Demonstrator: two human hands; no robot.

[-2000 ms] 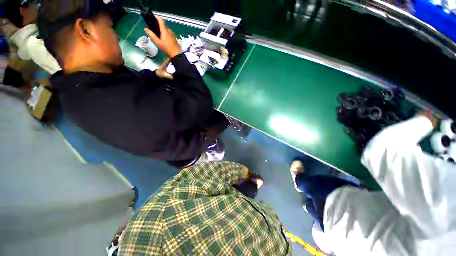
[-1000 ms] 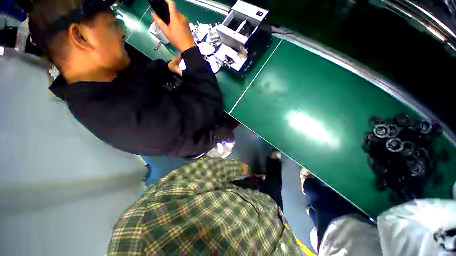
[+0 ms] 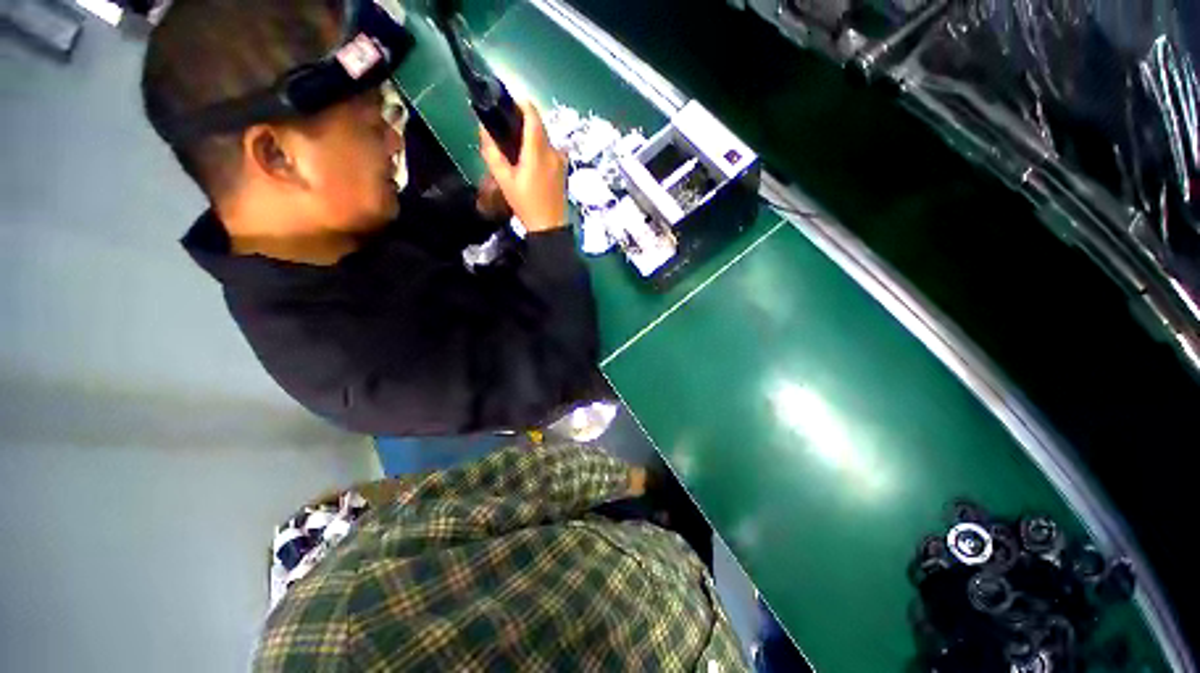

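Note:
A plaid shirt fills the bottom centre and seems to be my own clothing. A small patch of skin at its sleeve end seems to be my left hand (image 3: 640,481), mostly hidden; its fingers cannot be made out. My right hand is not in view. On the green bench (image 3: 711,394) stands a white and black box, probably a screw feeder (image 3: 687,174). White parts (image 3: 595,178) lie heaped beside it. Black ring parts (image 3: 1007,592) lie in a heap at the lower right.
A person in a dark jacket (image 3: 421,316) and cap stands at the bench at upper left, a raised hand gripping a black screwdriver (image 3: 490,112). A metal rail (image 3: 948,342) runs along the bench's far edge. Grey floor (image 3: 119,394) lies at left.
The view has turned and shifted. The feeder now shows further right and lower, and the black ring heap lower. The person in white at the right has left the picture.

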